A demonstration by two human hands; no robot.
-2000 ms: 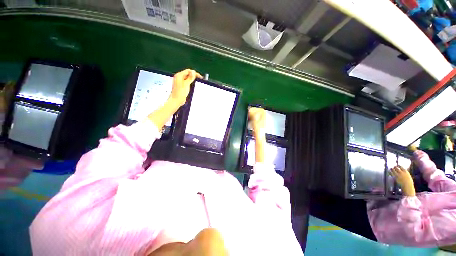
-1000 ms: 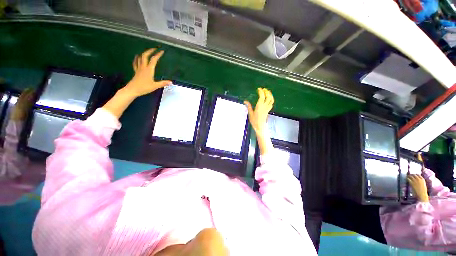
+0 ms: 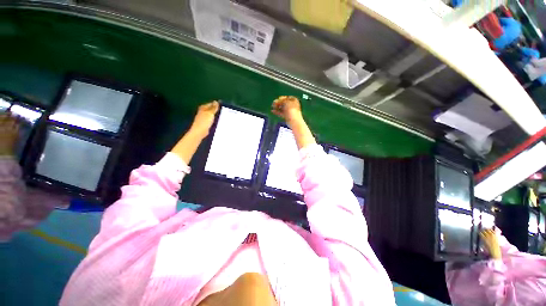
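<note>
Two tablets with black borders and lit white screens lie side by side in a black tray (image 3: 230, 192) in front of me. My left hand (image 3: 207, 111) has curled fingers at the top left corner of the left tablet (image 3: 236, 143). My right hand (image 3: 287, 108) is curled at the top edge of the right tablet (image 3: 282, 164), with yellow on its fingertips. My right forearm and sleeve cover part of that tablet's right side. Both hands are small and blurred, so whether either grips anything cannot be told.
Another tray with two grey-lit tablets (image 3: 75, 160) lies at left. At right are a partly hidden tray (image 3: 347, 165), ribbed black tray stack (image 3: 400, 200) and more screens (image 3: 455, 230). Neighbours' pink sleeves show at both sides. A printed sheet (image 3: 233, 30) and yellow paper (image 3: 321, 13) hang behind.
My spread left hand has closed at the left tablet's corner. My right hand has moved from the right tablet's right side to its top edge and curled. The whole view has shifted.
</note>
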